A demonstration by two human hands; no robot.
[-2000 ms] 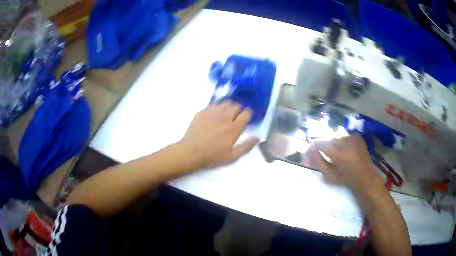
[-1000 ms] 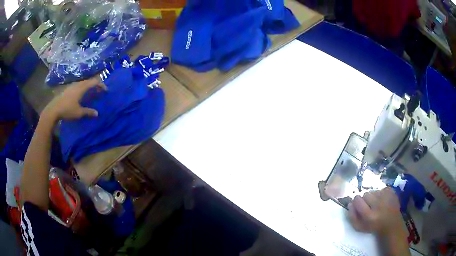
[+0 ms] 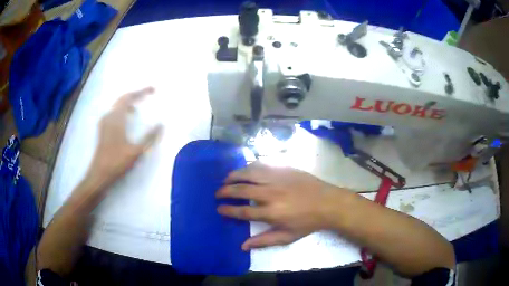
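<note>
A plain blue rounded panel [image 3: 201, 206] lies flat on the white table, left of and in front of the needle area, its top right corner by the bright lamp. My right hand [image 3: 273, 204] lies on the panel's right side, fingers spread over it and pointing left. My left hand [image 3: 120, 139] is a little blurred, left of the panel, thumb and fingers apart, holding nothing. The white sewing machine head [image 3: 329, 84] with red lettering stands behind the panel. Glare hides the presser foot and needle.
Blue pieces [image 3: 42, 72] lie on the brown surface at upper left, with a fanned blue stack [image 3: 17, 212] below them, cut by the edge. Metal snips [image 3: 371, 165] with a red strap [image 3: 383, 192] lie right of the needle area. Blue fabric is under the machine arm.
The view has swung right to the machine. My left hand has left the blue stack and is over the table. A plain blue panel now lies by the needle under my right hand.
</note>
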